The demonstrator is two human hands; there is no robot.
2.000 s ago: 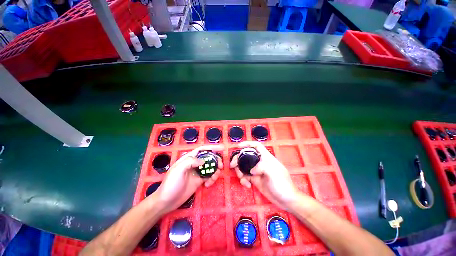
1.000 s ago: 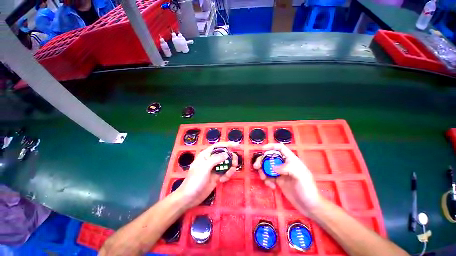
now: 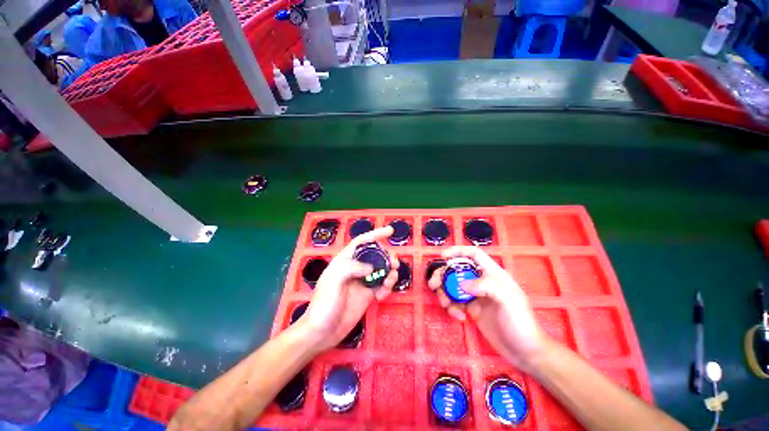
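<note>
My left hand (image 3: 346, 284) is bare and holds a round watch unit (image 3: 372, 264) over the tray, its black face showing small green-white squares low down. My right hand (image 3: 493, 307) holds another watch unit (image 3: 461, 283) with a lit blue list screen, the thumb on its face. Both units are above the red tray (image 3: 603, 290) with square pockets. Dark units sit in its back row and left columns. Two units with lit blue screens (image 3: 449, 399) lie in the front row. A shiny, pale-reflecting unit (image 3: 341, 388) lies to their left.
Two units (image 3: 255, 185) lie on the green bench (image 3: 438, 160) beyond the tray. A white post (image 3: 126, 181) crosses at left. A pen (image 3: 698, 341) and a small white disc on a lead (image 3: 714, 371) lie at right. Stacked red trays, white bottles (image 3: 307, 77) and a person stand at the back left.
The view has swung left, shifting the scene rightwards. The right hand's unit went from black to a blue screen. The left hand's forefinger has extended, and fewer lit squares show on its unit.
</note>
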